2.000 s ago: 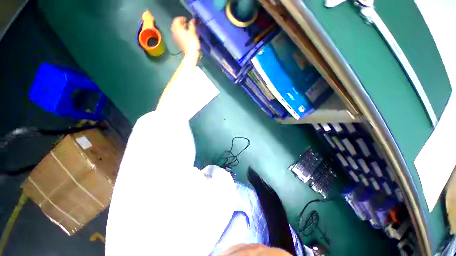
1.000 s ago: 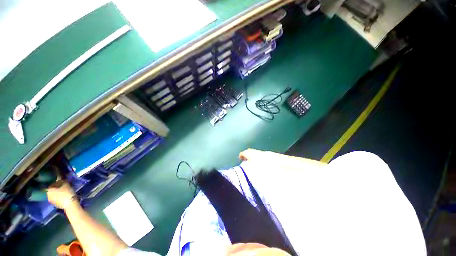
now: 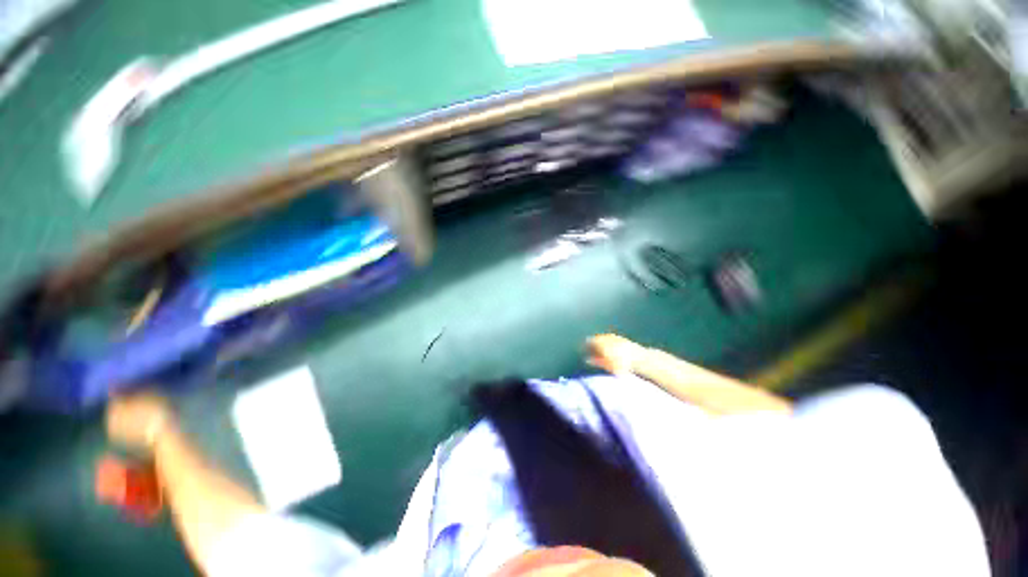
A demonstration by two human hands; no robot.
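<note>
The picture is blurred by motion. My left hand (image 3: 138, 422) is at the lower left, at the front edge of the blue trays (image 3: 124, 366). An orange-red holder (image 3: 130, 487) shows just below it. I cannot tell if the fingers hold anything. My right hand (image 3: 612, 353) is at the near side of the green bench (image 3: 451, 321), right of my body. Its fingers are too blurred to read. A white paper sheet (image 3: 286, 437) lies flat between my left arm and my body.
Small bins (image 3: 530, 147) stand under the upper shelf (image 3: 372, 124). Black slotted strips lie before them, with a coiled black cable (image 3: 656, 268) and a calculator (image 3: 735, 281) to the right. A blue box (image 3: 299, 254) is in the shelf. A large caliper-like tool (image 3: 242, 54) lies above.
The view has turned, so the bench lies more level. My left hand has come from over the blue trays to their front edge. My right hand stays by the bench's near side.
</note>
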